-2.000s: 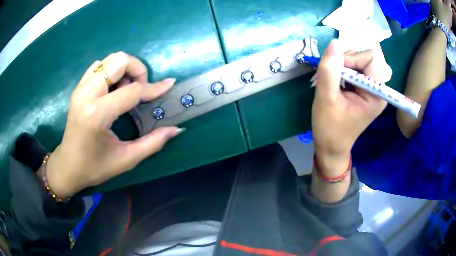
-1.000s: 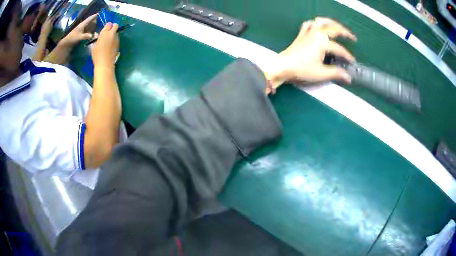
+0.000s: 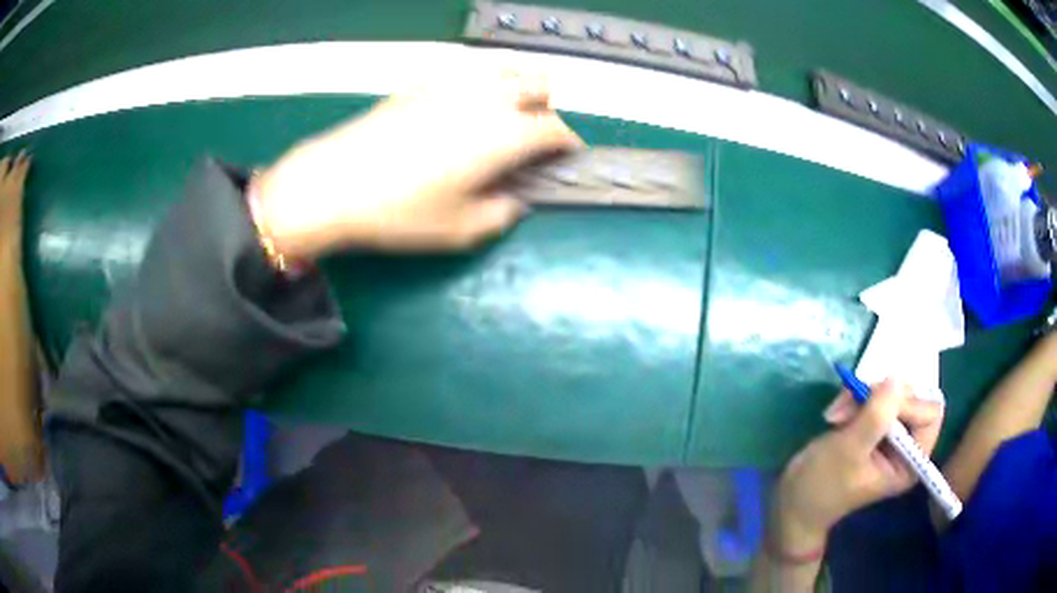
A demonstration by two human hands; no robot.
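A grey-brown bar housing with shiny round dots lies over the green work surface, blurred by motion. My left hand, also blurred, grips its left end, which is hidden by the fingers. My right hand is at the lower right and holds a white paint marker like a pen. Its blue tip points up and left, away from the bar.
Two more bar housings lie on the green conveyor, one at the top centre and one at the upper right. White tissue lies right, beside a blue bin holding whitish containers. Neighbours' arms show at both sides.
My left hand has come back from the conveyor onto the near work surface with a bar in it. The view has turned right, and my right hand with the marker shows again.
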